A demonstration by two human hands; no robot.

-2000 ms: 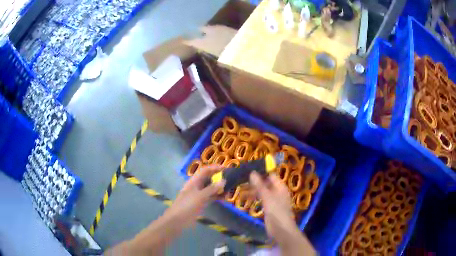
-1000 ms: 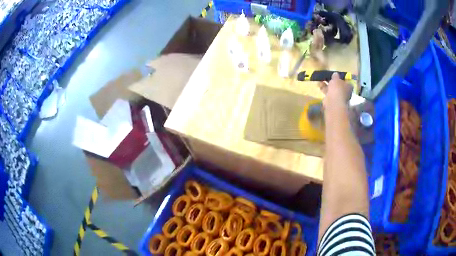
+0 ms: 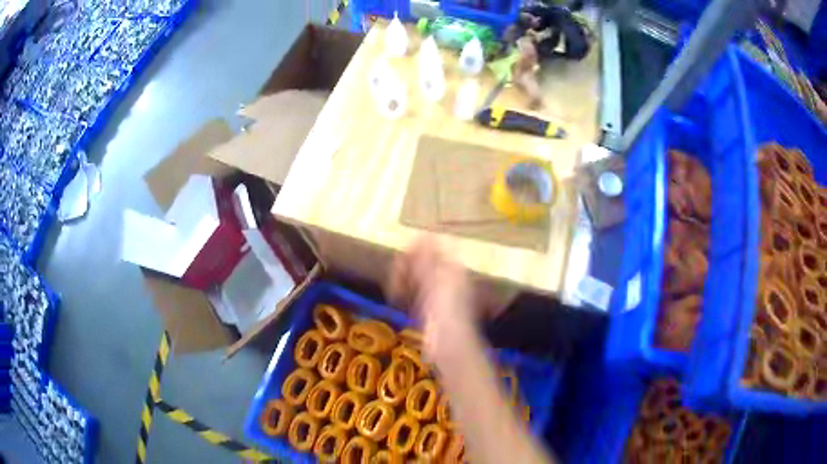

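Note:
My right hand (image 3: 428, 272) is blurred over the front edge of the wooden table, above the blue crate of loops; no object shows in it, but its fingers cannot be made out. The black and yellow utility knife (image 3: 521, 122) lies on the table. A yellow tape roll (image 3: 523, 190) lies on a brown cardboard sheet (image 3: 444, 186). Orange oval loops (image 3: 364, 373) stand in rows in the blue crate (image 3: 272, 367) below, partly hidden by my forearm. My left hand is out of the picture.
White bottles (image 3: 431, 71) stand at the table's back left. An open carton (image 3: 295, 136) and a red and white box (image 3: 218, 245) are at left. More blue crates (image 3: 725, 272) with orange pieces stand at right. Yellow-black tape (image 3: 195, 426) marks the floor.
The knife was held over the crate, then over the table; now it lies released on the table. My right hand has moved back toward the crate. My left hand has left the picture.

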